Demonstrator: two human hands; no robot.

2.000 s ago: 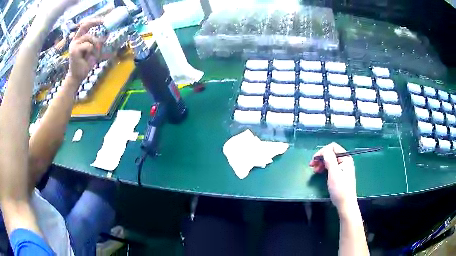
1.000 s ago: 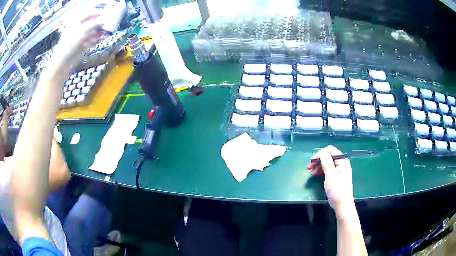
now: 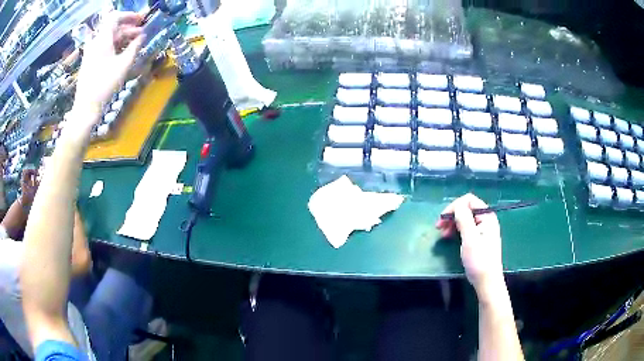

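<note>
My right hand (image 3: 479,236) rests on the green bench (image 3: 268,211) and grips a thin black stick (image 3: 519,206) that points right. My left arm appears to be the blue-sleeved one, raised across the far left. My left hand (image 3: 118,46) is blurred at the upper left, beside the heat gun nozzle. A dark, thin shape shows by its fingertips, but I cannot tell whether it is held. A crumpled white cloth (image 3: 349,209) lies left of my right hand. A clear tray of white-topped units (image 3: 436,161) stands beyond it.
An upright heat gun (image 3: 208,102) and a white strip (image 3: 154,194) are at left. Stacked clear trays (image 3: 367,39) stand at the back. Another unit tray (image 3: 609,169) is at right. A seated person (image 3: 18,271) and an orange board (image 3: 134,134) are at far left.
My left hand has come down into view from the top edge. The neighbour's hand near the heat gun has withdrawn. My right hand keeps its grip, and the black stick is slightly tilted.
</note>
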